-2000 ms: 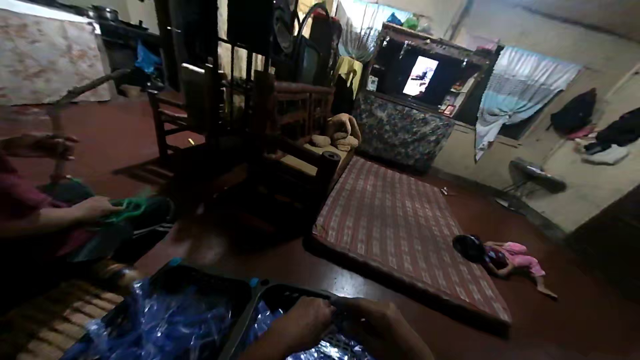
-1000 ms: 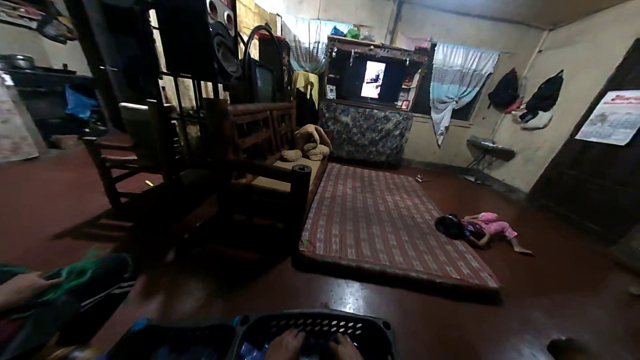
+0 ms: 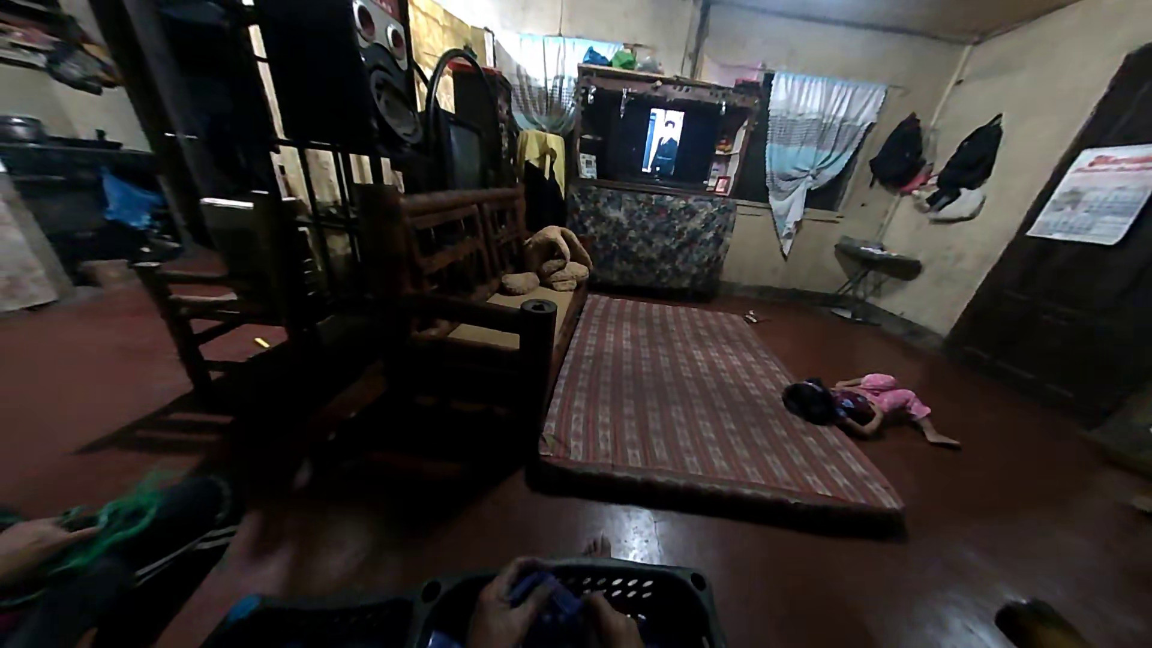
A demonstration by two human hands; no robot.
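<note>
Over a dark plastic basket (image 3: 700,601) at the bottom centre, my left hand (image 3: 506,605) grips a crumpled blue-purple thing (image 3: 551,601), which looks like thin plastic or cloth. My right hand (image 3: 614,623) is on its other side, fingers bent against it. Some bluish pieces show low in the basket, mostly hidden by my hands. Close on the left stands a second dark basket (image 3: 315,616) with a blue spot on its rim; its contents are too dark to make out.
At the lower left a seated person's hand (image 3: 40,544) holds green strands (image 3: 126,517). A patterned mattress (image 3: 684,396) lies ahead, with a person in pink trousers (image 3: 886,396) lying at its right edge. A wooden bench (image 3: 468,310) and chair (image 3: 202,315) stand left.
The view has swung to the right. My hands now hold the blue-purple thing up above the basket; one second ago they were lower, inside it. The basket's rim shows in front of them.
</note>
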